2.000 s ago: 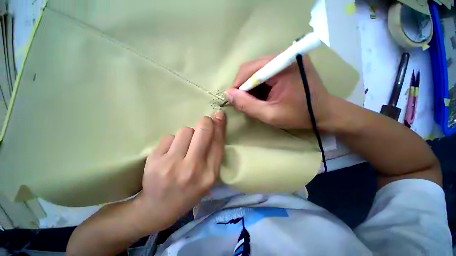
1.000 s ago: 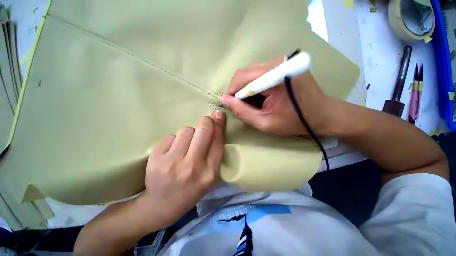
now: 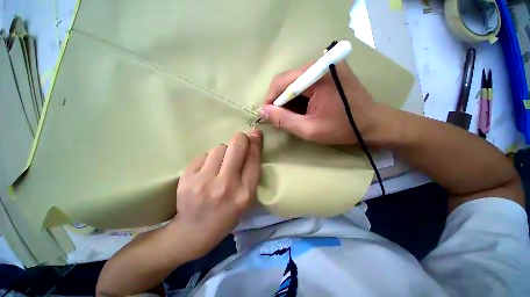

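Observation:
A large khaki-beige panel [image 3: 145,127] with a stitched seam running diagonally lies in front of me, its near edge curling over. My right hand [image 3: 325,107] holds the white awl [image 3: 314,72] like a pen, black cord hanging from it. The awl's tip is at a small cluster of marks [image 3: 254,115] at the lower end of the seam; the fingers partly hide it. My left hand [image 3: 218,180] lies on the panel just below the marks, fingertips pressing it. What the tiny marks are cannot be made out.
On the right lie a small hammer [image 3: 465,87], pink-handled thread snips [image 3: 484,107], a masking-tape roll [image 3: 453,23] and a blue-rimmed tray [image 3: 514,69]. Stacked khaki panels [image 3: 23,104] lie at the left. The white board [image 3: 401,75] shows beyond the panel's right edge.
The awl's handle has tilted lower and toward the left, its tip staying near the marks. The panel's far left edge appears shifted right in view. My left hand keeps its place by the marks.

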